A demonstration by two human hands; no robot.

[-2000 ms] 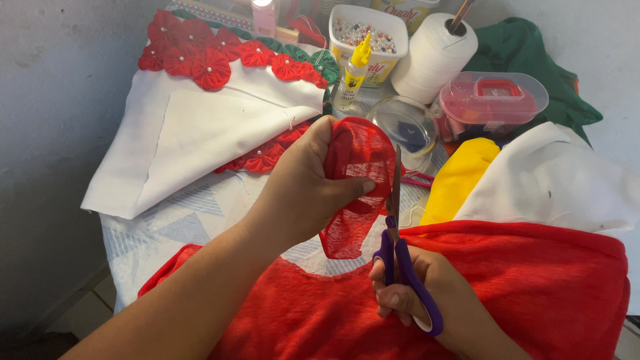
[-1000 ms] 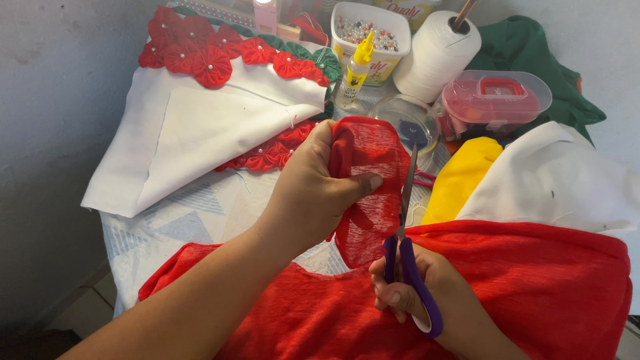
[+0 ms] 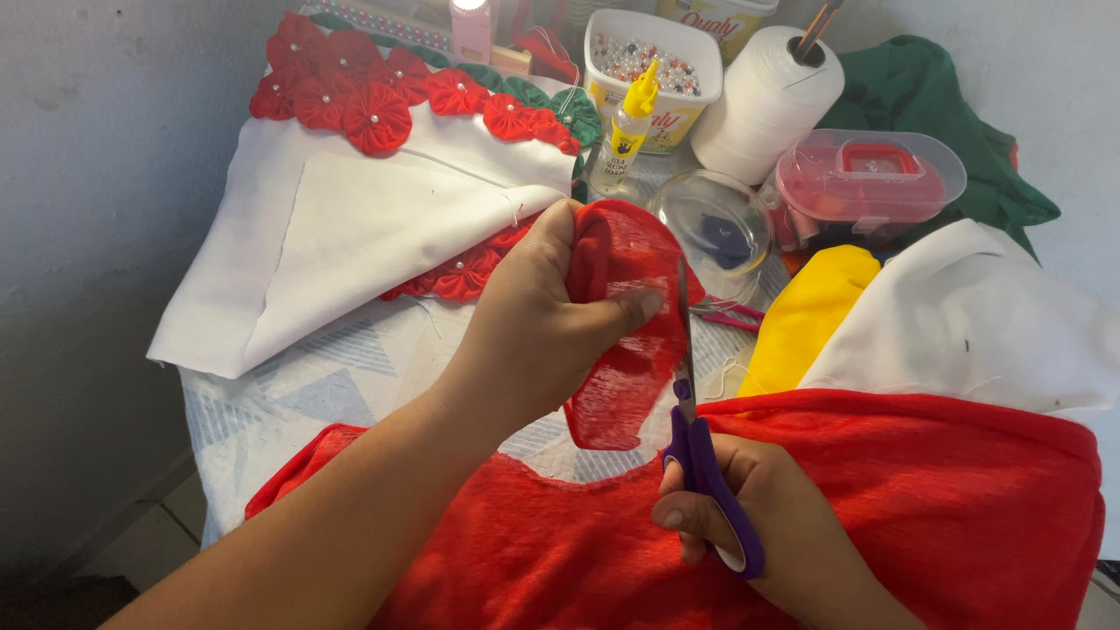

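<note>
My left hand (image 3: pixel 560 324) pinches a piece of thin red fabric (image 3: pixel 626 350) between thumb and fingers, above the table. In my right hand (image 3: pixel 744 507) is a pair of scissors with purple handles (image 3: pixel 722 503), pointing up. Their blades lie along the right edge of the held red piece and look nearly closed. A larger red cloth (image 3: pixel 919 481) spreads below both hands, with a curved cut edge near the middle. White fabric (image 3: pixel 350 236) trimmed with red gathered fabric flowers (image 3: pixel 376 118) and beads lies beyond my left hand.
Behind stand a tub of beads (image 3: pixel 652 74), a glue bottle (image 3: pixel 623 131), a white thread cone (image 3: pixel 770 105), a round clear container (image 3: pixel 713 223) and a lidded plastic box (image 3: pixel 866 179). Pink-handled scissors (image 3: pixel 731 313), yellow fabric (image 3: pixel 809 306), white cloth (image 3: pixel 962 324) and green cloth (image 3: pixel 919 96) lie at right.
The scissor blades have shifted slightly along the edge of the red piece, and the held fabric has changed shape a little. Both hands keep their grips.
</note>
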